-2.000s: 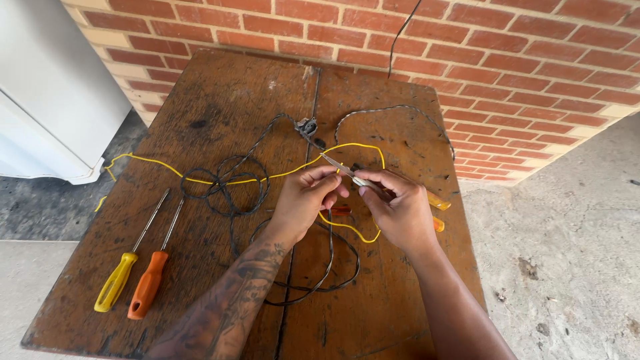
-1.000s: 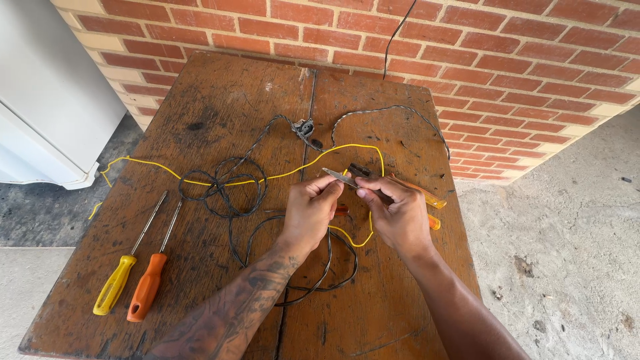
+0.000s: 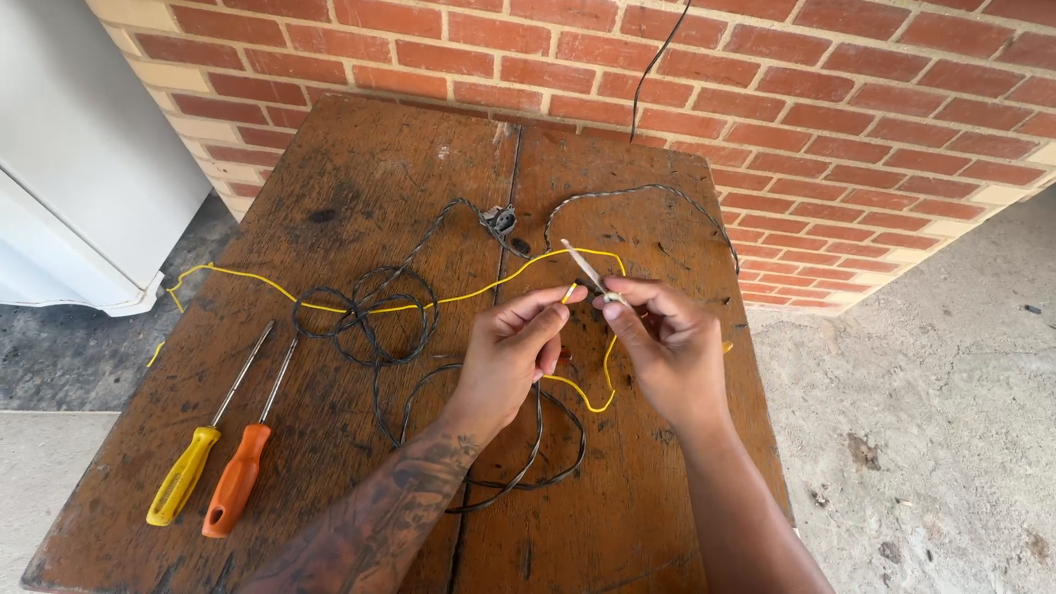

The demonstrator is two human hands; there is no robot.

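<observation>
My left hand (image 3: 516, 346) pinches the end of a yellow insulated wire (image 3: 487, 287) between thumb and finger, with a pale tip at the end. Close beside it on the right, my right hand (image 3: 660, 338) grips a small knife, its narrow blade (image 3: 582, 264) pointing up and to the left; its handle is mostly hidden by the fingers. The yellow wire loops round behind both hands and runs left across the wooden table (image 3: 396, 157). A twisted black cord (image 3: 396, 330) lies coiled left of my hands, near a small socket (image 3: 500, 219).
A yellow-handled screwdriver (image 3: 183, 476) and an orange-handled screwdriver (image 3: 238, 481) lie at the table's left. Part of a yellow handle (image 3: 727, 347) shows behind my right hand. A brick wall (image 3: 544, 49) stands behind the table, a white cabinet-like object (image 3: 82, 148) at the left.
The blade was at the wire a second ago; now it is apart from the wire end and points up and to the left. The wire end now shows above my left fingertips.
</observation>
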